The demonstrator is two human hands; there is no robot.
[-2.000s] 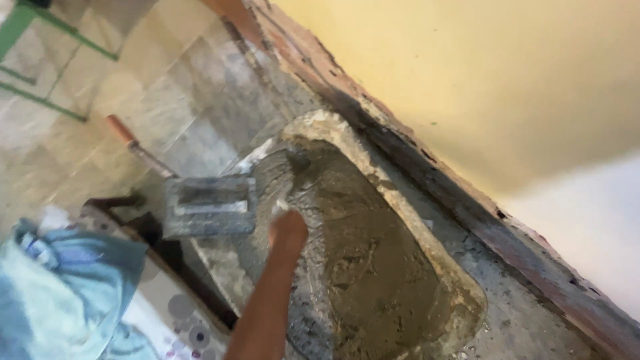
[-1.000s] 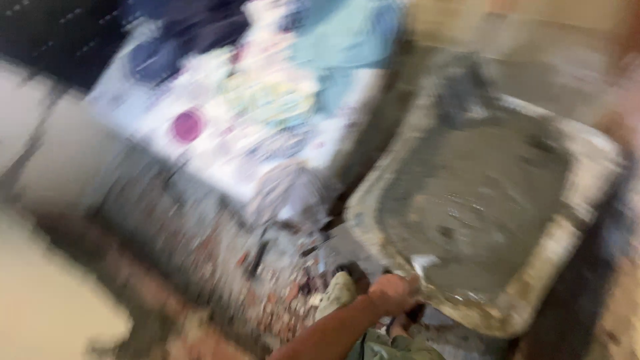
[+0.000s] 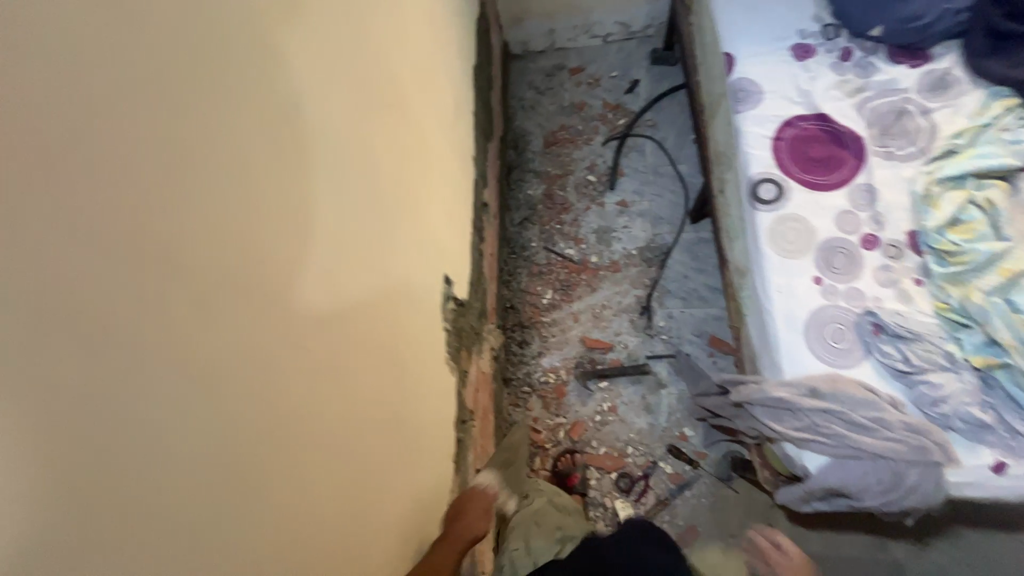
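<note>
At the lower left, against the broken lower edge of the wall [image 3: 240, 240], my left hand [image 3: 472, 516] grips what looks like a trowel [image 3: 514, 454] with a grey triangular blade; blur hides its details. A rough mortar strip [image 3: 478, 320] runs up along this edge. My right hand [image 3: 778, 552] is low at the right, blurred and partly cut off, below the hanging grey cloth [image 3: 848, 432]; its grip is unclear. My khaki trouser leg [image 3: 544, 524] and sandalled foot [image 3: 569, 472] show between the hands.
Brick rubble [image 3: 560, 272] litters the narrow floor strip. A black cable [image 3: 684, 192], a hammer [image 3: 616, 372], scissors [image 3: 636, 482] and a screwdriver [image 3: 688, 458] lie there. A bed with a patterned sheet [image 3: 840, 256] and bunched cloths borders the right side.
The view has swung from the mortar-filled tub to the wall edge, and the tub is out of sight. My hand that was over the tub is now beside the wall.
</note>
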